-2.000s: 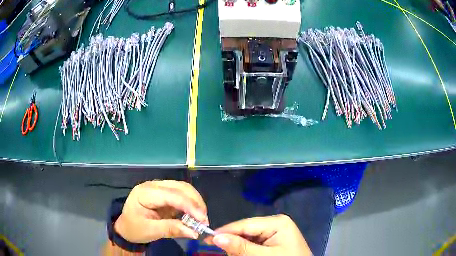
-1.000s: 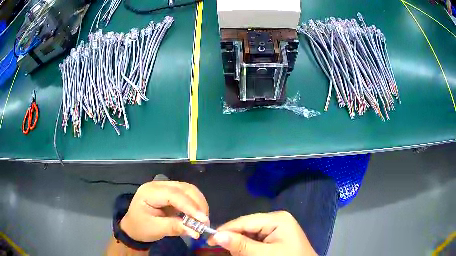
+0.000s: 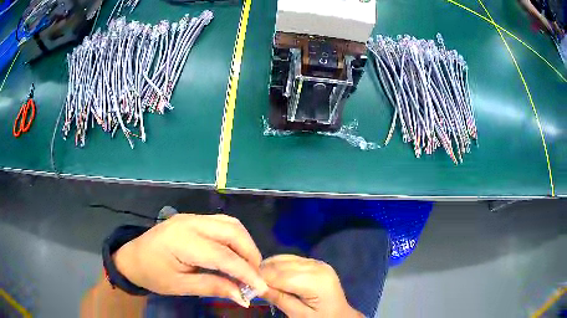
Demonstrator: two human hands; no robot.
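My left hand [image 3: 193,258], with a dark band at the wrist, holds a clear modular plug [image 3: 248,293] between thumb and fingertips over my lap. My right hand [image 3: 304,282] is close against it, its fingertips touching or nearly touching the left fingers. A small bit of grey cable shows below the right fingertips; most of the cable is hidden by the fingers. I cannot see the wire cores in the plug.
The crimping machine [image 3: 324,22] with its clear guard [image 3: 314,102] stands mid-bench, clear film [image 3: 351,135] at its front. The left cable pile [image 3: 115,81] and right cable pile [image 3: 429,96] flank it. Orange-handled scissors [image 3: 25,117] lie far left. The bench edge [image 3: 373,197] lies beyond my hands.
My left hand has turned and closed further over the plug, which now shows less and points lower. My right hand has moved closer to it. The view has shifted and tilted slightly.
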